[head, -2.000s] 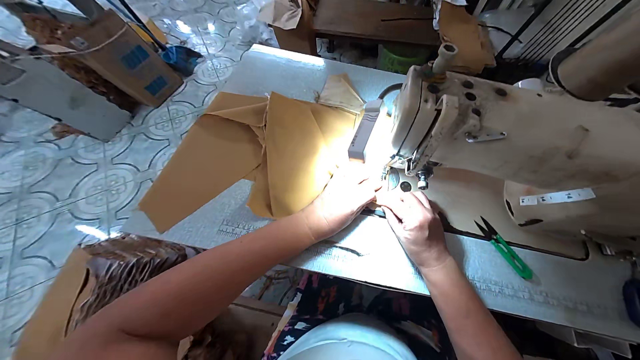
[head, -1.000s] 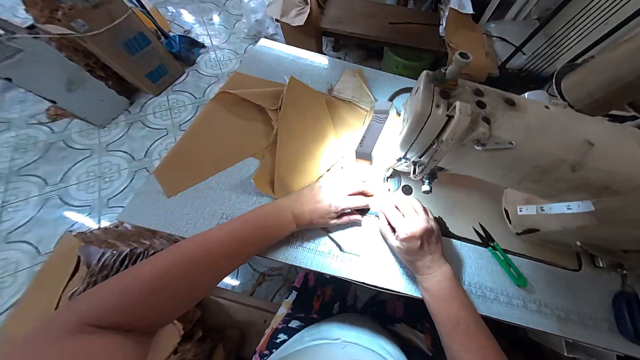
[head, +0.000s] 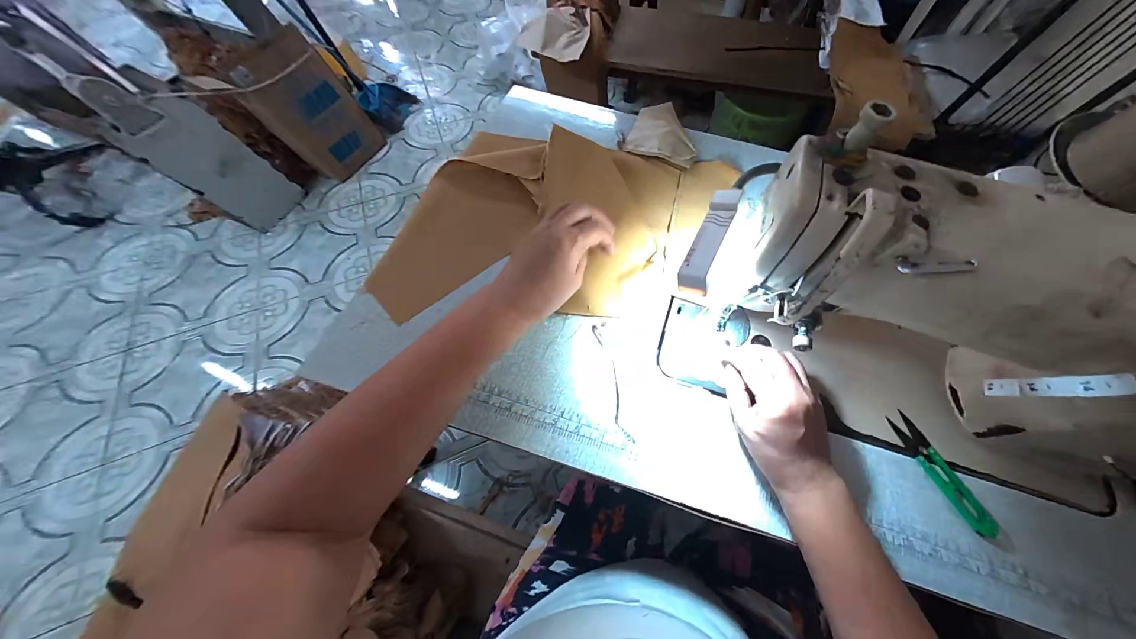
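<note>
An industrial sewing machine [head: 941, 240] stands on the right of the table, its lamp shining brightly round the needle. Over the mustard-yellow fabric pieces [head: 479, 213], left of the machine head, is my left hand [head: 559, 257], fingers curled down at the cloth; whether it grips the cloth cannot be told. Just in front of the presser foot [head: 781, 308] is my right hand [head: 777, 408], its fingers bent near the needle plate, and glare hides what is between them. Green-handled thread snips [head: 954, 488] lie to the right of my right hand.
A pale fabric scrap [head: 661, 135] lies at the table's back. Loose thread [head: 615, 382] rests near the middle of the tabletop [head: 532, 408]. Cardboard boxes [head: 306, 106] stand on the tiled floor at upper left; another box [head: 177, 524] with brown material is below my left arm.
My left hand has left the needle area and moved up and left onto the yellow fabric. My right hand remains near the needle.
</note>
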